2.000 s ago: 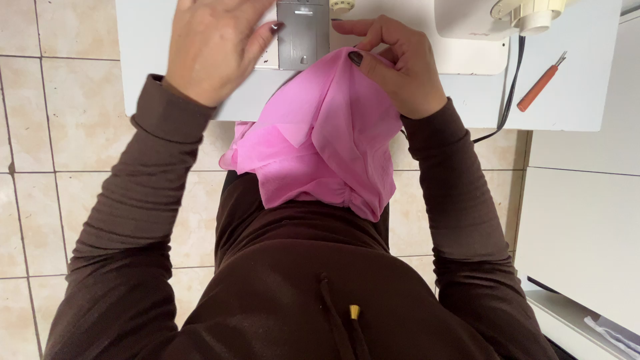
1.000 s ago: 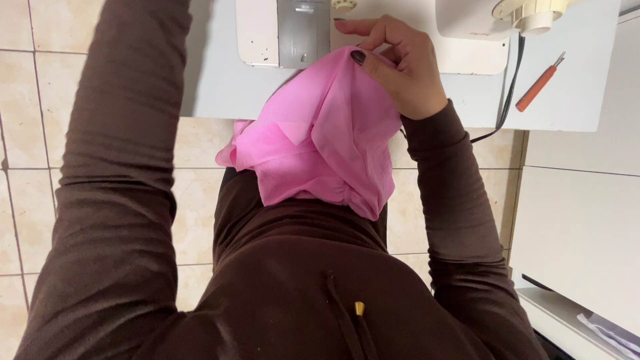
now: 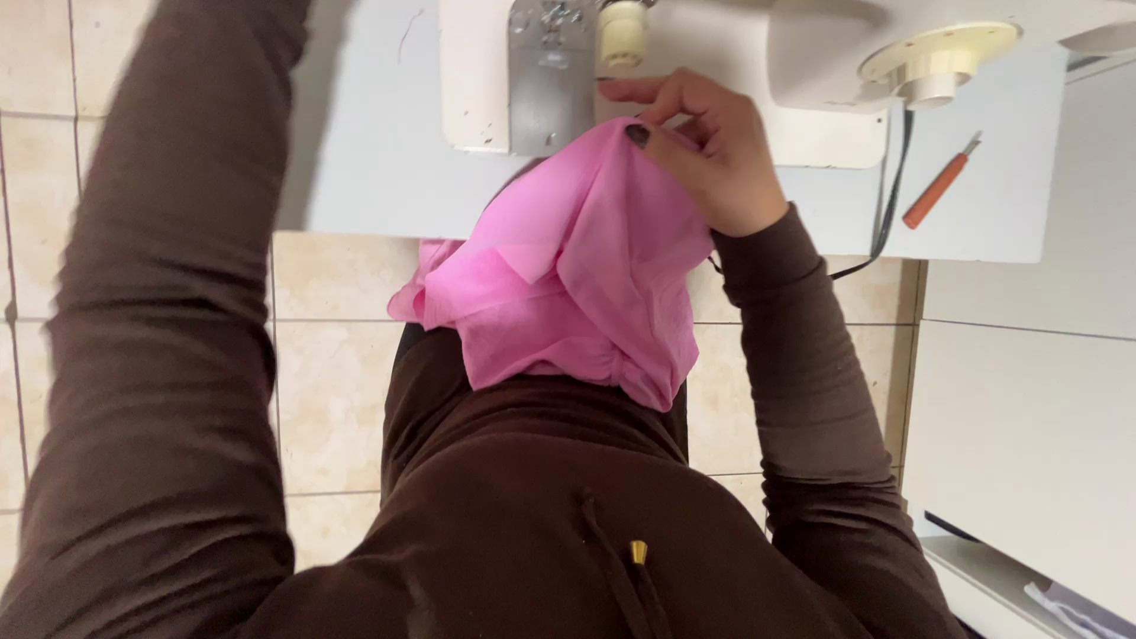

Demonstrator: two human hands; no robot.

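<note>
Pink fabric (image 3: 568, 275) hangs over the front edge of the table, its lower folds on my lap. My right hand (image 3: 710, 146) pinches its upper edge between thumb and fingers, close to the bed of a white sewing machine (image 3: 830, 133). The machine's grey metal plate (image 3: 552, 106) lies just left of these fingers, and a cream round knob-like part (image 3: 623, 35) stands above them. My left arm reaches up past the top left of the view, so the left hand is out of sight.
A tool with an orange handle and a metal tip, perhaps a seam ripper or small screwdriver (image 3: 936, 191), lies at the right of the pale table (image 3: 382, 133). A black cable (image 3: 892, 191) runs over the table's front edge. White cabinet fronts (image 3: 1029, 408) stand at the right.
My left hand, seen open above the machine's left side two seconds ago, has moved up and left out of view. My right hand and the pink fabric have stayed in place.
</note>
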